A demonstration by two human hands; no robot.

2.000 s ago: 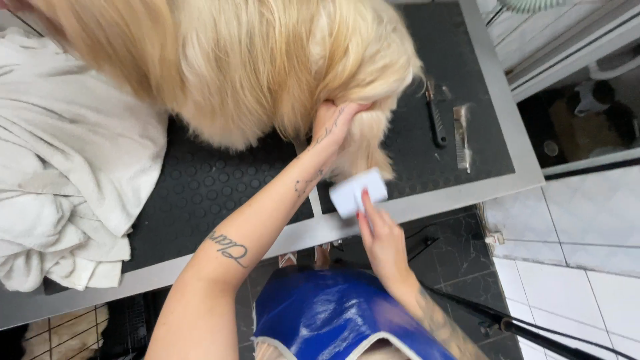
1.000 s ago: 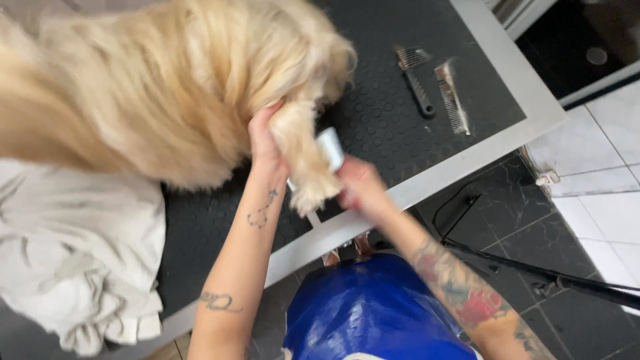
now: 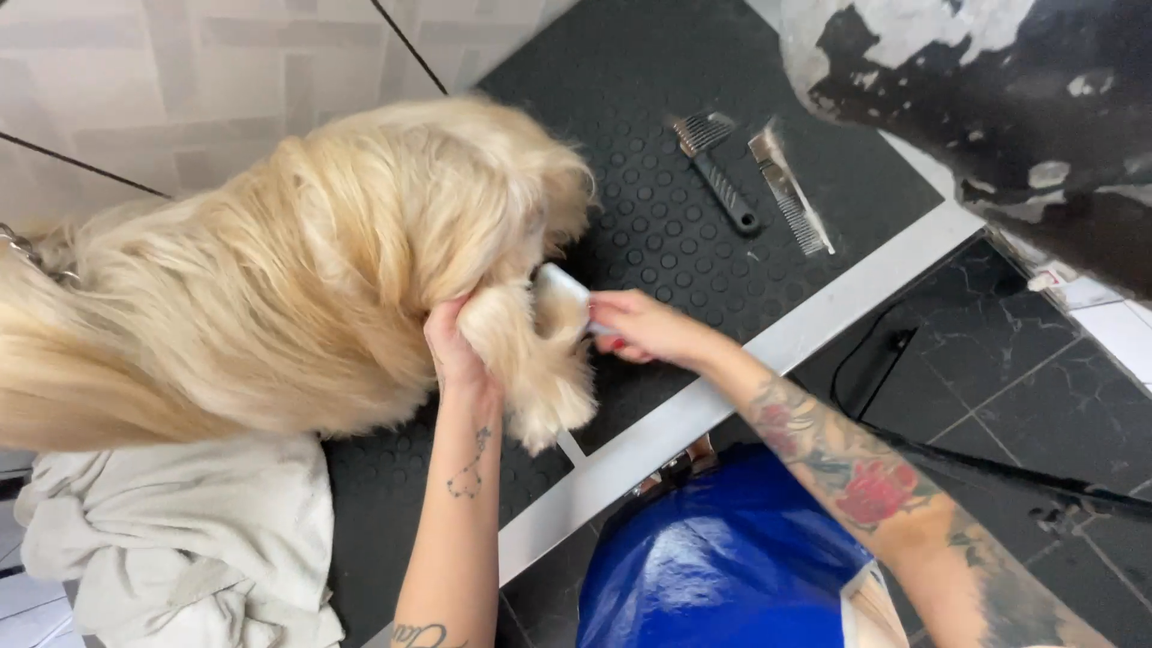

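Observation:
A long-haired, cream-coloured dog (image 3: 297, 279) is on the black rubber-topped grooming table (image 3: 630, 396). Around one of its legs (image 3: 513, 351), close to the table's front edge, my left hand (image 3: 463, 351) is closed, its fingers partly hidden by fur. My right hand (image 3: 643, 326) grips the handle of a pale slicker brush (image 3: 562, 292), whose head lies against the fur on the far side of that leg. The brush's pins are hidden. Beyond my right hand lie a dematting rake (image 3: 720, 180) with a black handle and a metal comb (image 3: 792, 193) with hair on it.
A crumpled whitish towel (image 3: 207, 540) lies at the lower left, beside the dog. The table's metal rim (image 3: 630, 450) runs between me and the dog. A dark, worn, peeling surface (image 3: 990, 108) fills the upper right. A tiled wall (image 3: 225, 81) stands behind the dog.
The brush has gone from in front of the table edge, two seconds ago, to against the dog's leg. My left hand still holds the leg. The view has shifted strongly.

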